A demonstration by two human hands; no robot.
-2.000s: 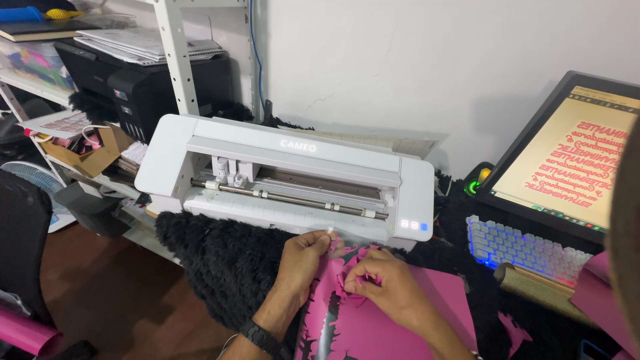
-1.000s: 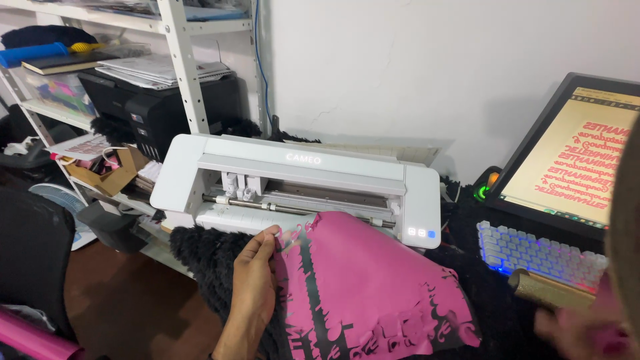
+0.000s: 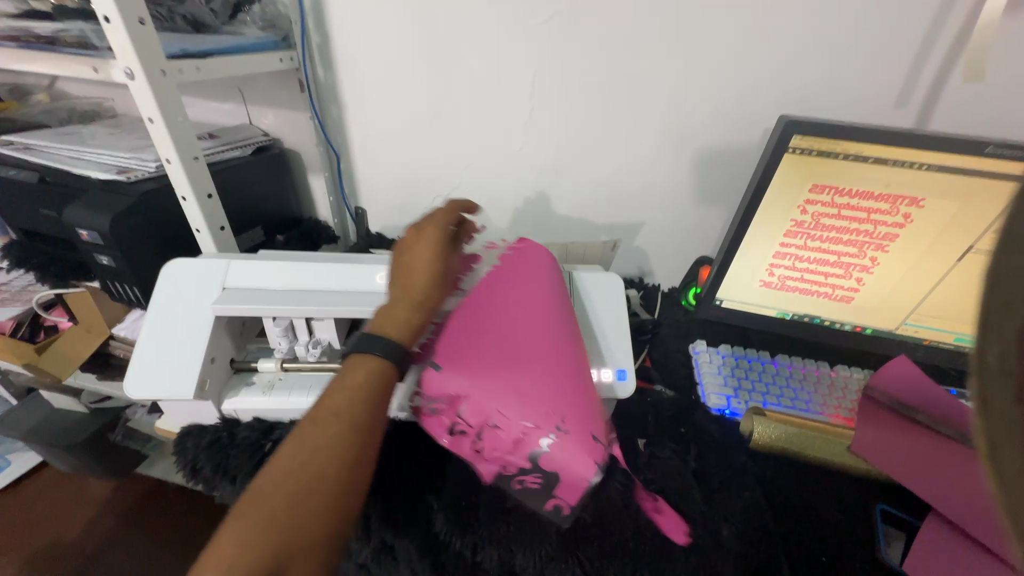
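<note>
My left hand [image 3: 432, 260], with a dark band on its wrist, holds up a sheet of pink vinyl [image 3: 512, 336] by its upper left edge. Cut-out shapes and ragged strips run along the sheet's left and lower edges, with some clear backing showing. The sheet hangs in front of a white Cameo cutting machine [image 3: 264, 292] and hides part of it. A loose pink scrap [image 3: 664, 516] dangles or lies at the sheet's lower right; which one I cannot tell. My right hand is out of view.
Black shaggy fabric [image 3: 432, 512] covers the surface in front of the machine. A lit keyboard [image 3: 760, 380], a monitor [image 3: 864, 232], a gold roll [image 3: 800, 440] and more pink vinyl [image 3: 912, 424] stand or lie at right. Black printer [image 3: 136, 208] and white shelf post [image 3: 160, 120] are at left.
My left hand has raised the pink sheet from the black fabric to in front of the machine. My right hand, on the sheet two seconds ago, has left the view at right.
</note>
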